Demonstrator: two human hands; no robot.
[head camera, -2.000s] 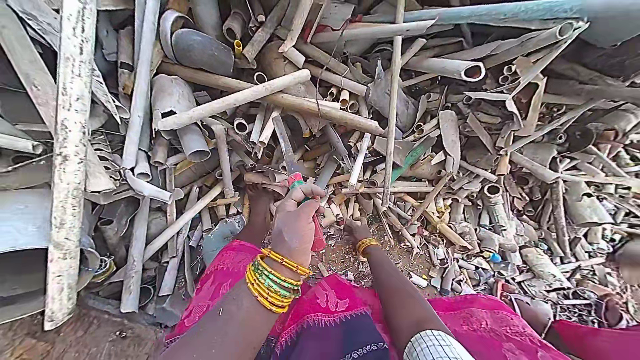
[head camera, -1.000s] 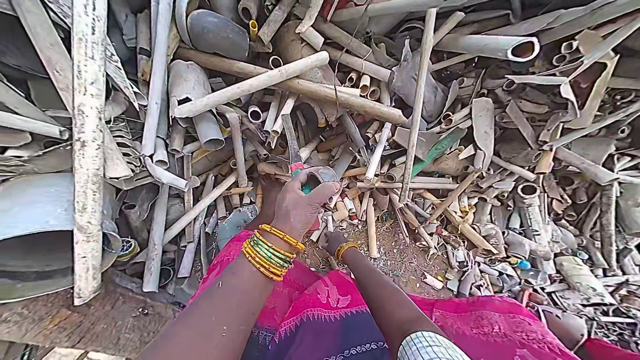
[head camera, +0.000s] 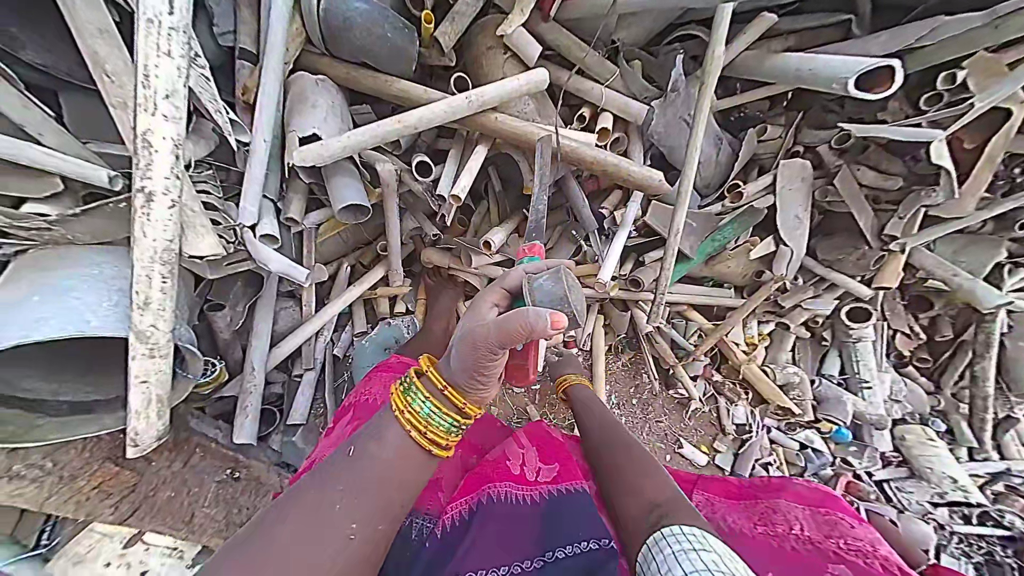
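Observation:
My left hand (head camera: 488, 332), with yellow and green bangles, pinches a grey round pipe piece (head camera: 556, 296), seemingly plastic, between thumb and fingers. Beneath these fingers is the red and green handle (head camera: 522, 364) of a bladed hand tool; its long, narrow metal blade (head camera: 540, 188) points up into the pile. How the handle is held is partly hidden. My right hand (head camera: 564, 364), behind a yellow bangle, is low beside the handle's lower end; its fingers are mostly hidden. A bare foot (head camera: 440, 304) rests left of the tool.
Cut pipes and broken plastic pieces (head camera: 792, 200) are heaped ahead and to both sides. A long whitish strip (head camera: 156, 240) stands at the left, over a wide grey pipe (head camera: 64, 304). A worn wooden board (head camera: 136, 480) lies lower left. Pink cloth (head camera: 768, 512) covers the lap.
The grey pipe piece now shows more plainly in my left hand than two seconds ago. My right hand has come closer to the red handle. The view has shifted slightly.

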